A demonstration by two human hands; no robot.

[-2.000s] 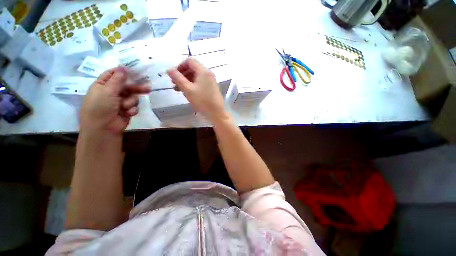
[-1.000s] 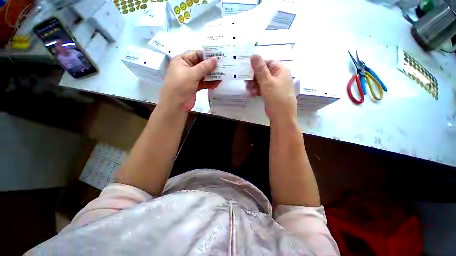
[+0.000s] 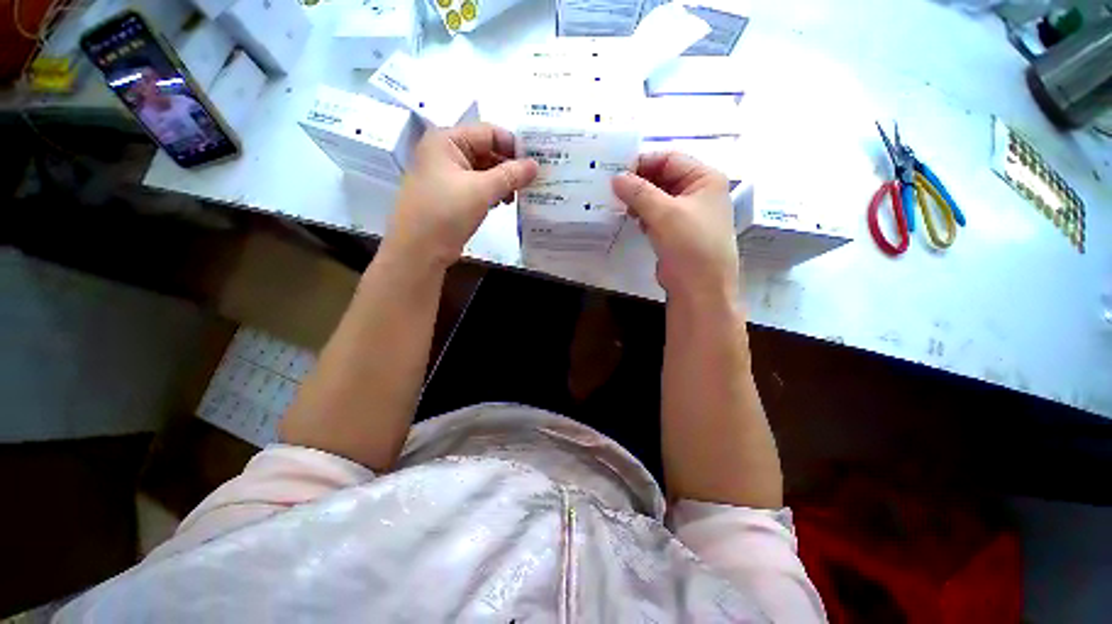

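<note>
A white label strip (image 3: 563,165) with rows of small black text and dots lies flat over the small white boxes at the bench edge. My left hand (image 3: 457,189) pinches its left edge between thumb and finger. My right hand (image 3: 683,213) pinches its right edge. The strip runs back away from me, its far end curling up to the right. A white product box (image 3: 787,229) stands right of my right hand. Another white box (image 3: 356,132) stands left of my left hand. The box under the strip is mostly hidden.
A lit smartphone (image 3: 159,92) lies at the left. Red-, blue- and yellow-handled pliers (image 3: 908,189) lie at the right, beside a sheet of gold seals (image 3: 1040,183). A metal kettle (image 3: 1079,79) is far right. An open carton of white boxes (image 3: 250,384) is below the bench.
The view has turned, so bench things sit further right than two seconds ago. The strip, earlier held blurred with the left hand lifted, is now stretched flat between both hands, slightly lower than one second ago.
</note>
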